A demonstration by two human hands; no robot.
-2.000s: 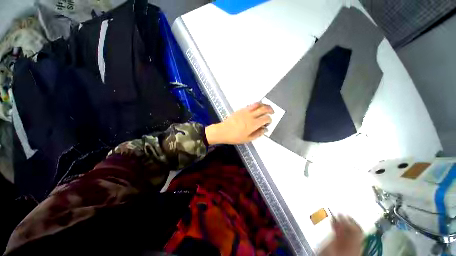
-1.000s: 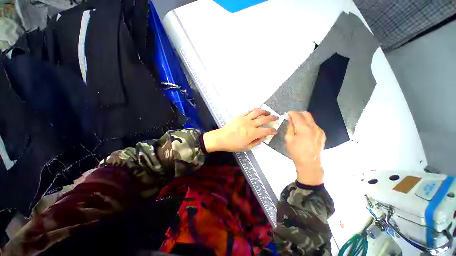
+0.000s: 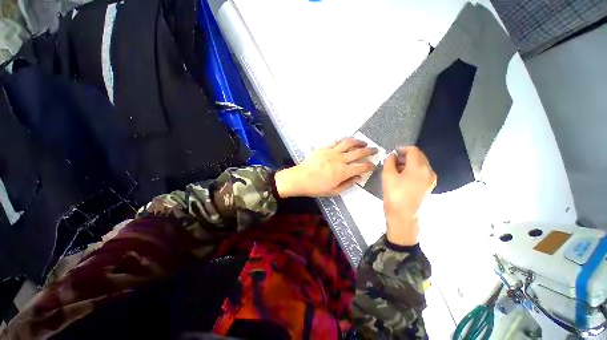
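Observation:
A grey garment panel (image 3: 489, 99) lies on the white table with a dark navy pocket piece (image 3: 447, 133) on top of it. A white marking template (image 3: 363, 139) lies on the panel's near left corner. My left hand (image 3: 329, 167) presses flat on the template with its fingers spread. My right hand (image 3: 407, 182) is beside it with fingertips pinched at the template's right edge, holding a tiny whitish piece (image 3: 393, 153), perhaps chalk, mostly hidden by the fingers.
A white sewing machine (image 3: 556, 265) stands at the lower right, with green-handled snips (image 3: 476, 324) beside it. Dark cut panels (image 3: 146, 86) with pale strips (image 3: 108, 56) are piled at left on blue cloth (image 3: 229, 86). The ruler-marked table edge (image 3: 343, 229) runs in front of me.
My right hand has come up from beside the machine to the template, and has since shifted only slightly. My left hand stays on the template.

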